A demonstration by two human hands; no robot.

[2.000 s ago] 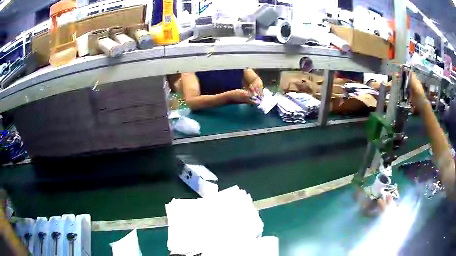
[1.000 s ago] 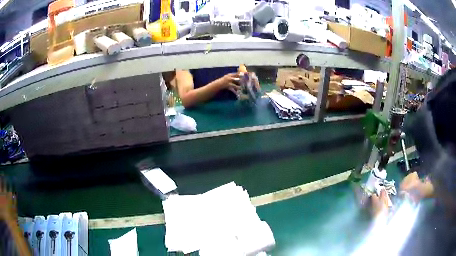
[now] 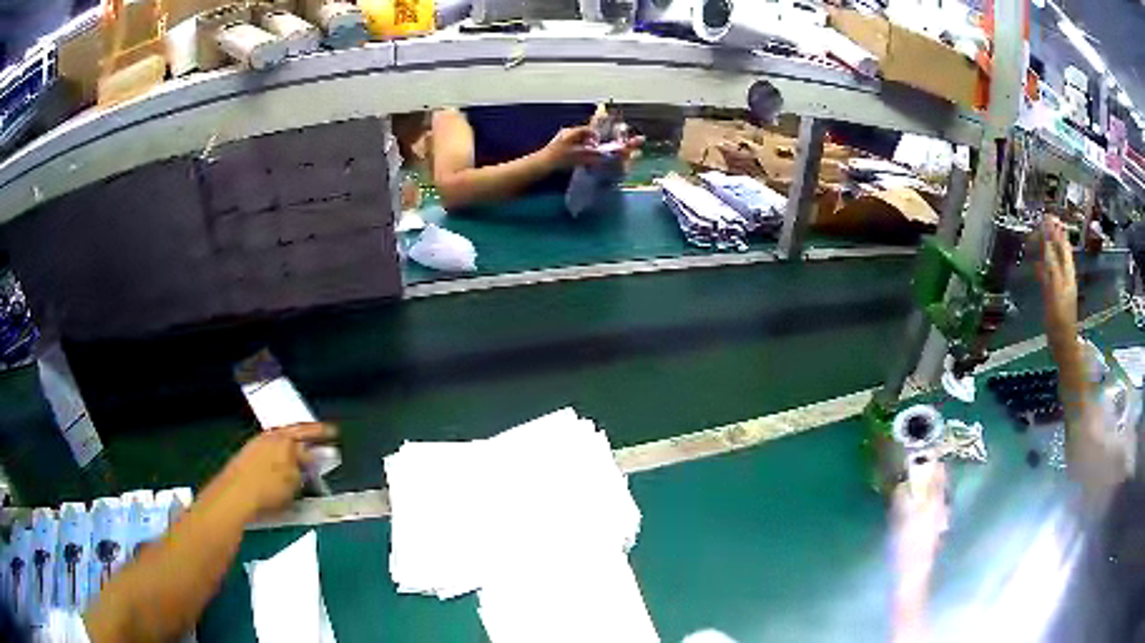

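No hand that I can tell as mine shows. A thick, uneven stack of white sheets lies on the green bench right in front of me, with more white sheets below it, cut by the bottom edge. A separate folded white paper lies to its left. A slim white box with a dark end lies tilted on the belt. A bare arm from the lower left, seemingly a neighbour's, has its hand at the box's near end. Whether it grips is unclear. A small white shape touches the bottom edge.
The dark green belt crosses behind the stack. Narrow pale units stand lower left; another slim white piece is at the far left. A green press, a neighbour's hand and black parts are right. A grey shelf hangs above.
The slim box has moved left along the belt. The lower-left arm has reached in to it. The right neighbour's arm is raised again. The view has tilted down, so the shelf sits higher.
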